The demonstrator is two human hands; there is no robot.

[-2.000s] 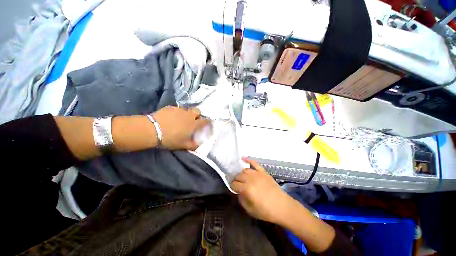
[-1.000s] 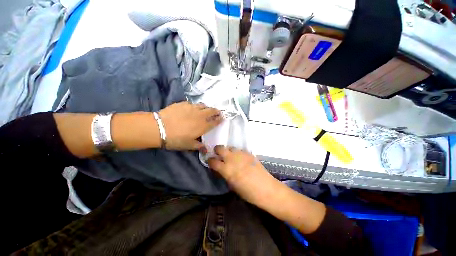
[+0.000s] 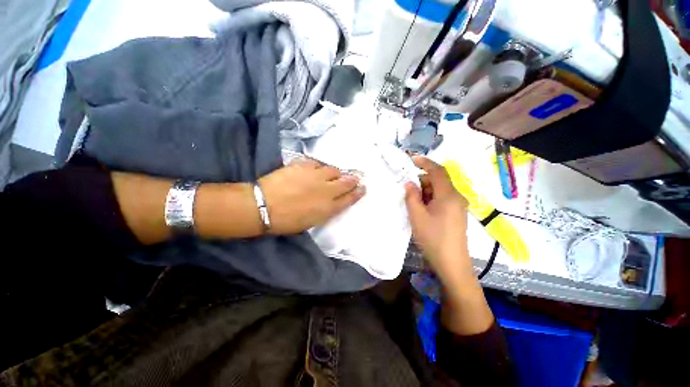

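Note:
A white pocket bag or facing [image 3: 372, 219] lies spread below the presser foot [image 3: 392, 94] of the sewing machine, its curved edge towards me. My left hand [image 3: 314, 195] rests flat on its left part, fingers pointing right. My right hand [image 3: 439, 204] is at its right edge, thumb and fingers bent around the edge near the machine's foot. The dark grey garment [image 3: 174, 113] is heaped to the left and runs under my left forearm. Light ribbed fabric [image 3: 299, 68] is bunched above it. The needle tip cannot be made out.
The white machine head [image 3: 560, 34] with strapped, brown-edged panels [image 3: 529, 106] hangs over the upper right. Yellow snips [image 3: 503, 234] with a cord, thin pens [image 3: 506, 174] and a tangled thread bundle [image 3: 594, 249] lie right. A blue bin [image 3: 548, 348] is below. Pale garments [image 3: 19, 68] are far left.
The white piece is now spread out wider towards me. My right hand has moved up and right to its right edge; my left hand stays on it. The view has shifted, with the machine looming larger.

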